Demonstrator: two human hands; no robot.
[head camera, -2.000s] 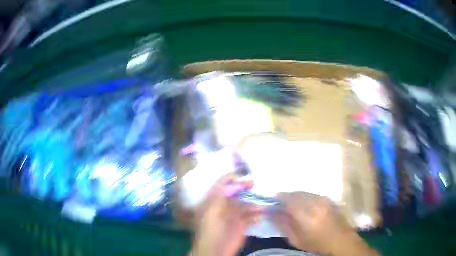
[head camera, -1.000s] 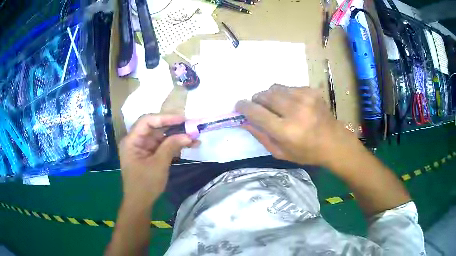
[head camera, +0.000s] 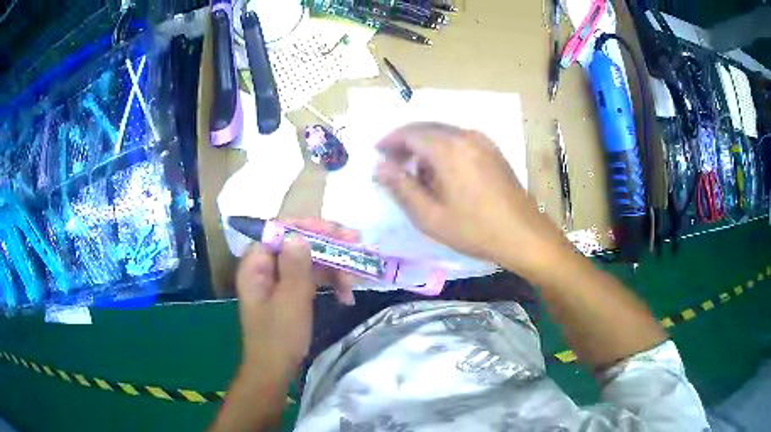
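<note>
My left hand (head camera: 283, 283) holds a pink handle housing (head camera: 414, 275) over the near edge of the white paper. A circuit board (head camera: 348, 256) lies in the housing's open trough. A dark tapered end piece (head camera: 247, 225) sticks out at the housing's left end. My right hand (head camera: 448, 181) is above the white paper, apart from the housing, with its fingers curled and the fingertips close together. Whether it holds something small cannot be told. A small rounded pink-and-black part (head camera: 325, 147) lies left of the paper.
Black-and-purple arms (head camera: 226, 84) lie at the upper left beside a dotted white sheet (head camera: 313, 67). Stacked circuit boards (head camera: 397, 13) are at the top. A blue electric screwdriver (head camera: 615, 110), a pink tool (head camera: 583, 34) and tweezers (head camera: 563, 173) lie right. Blue-lined bins (head camera: 93, 186) stand left.
The right hand has left the housing and moved up and left over the paper. The housing now slopes down to the right, with its board facing up and its pink right end showing.
</note>
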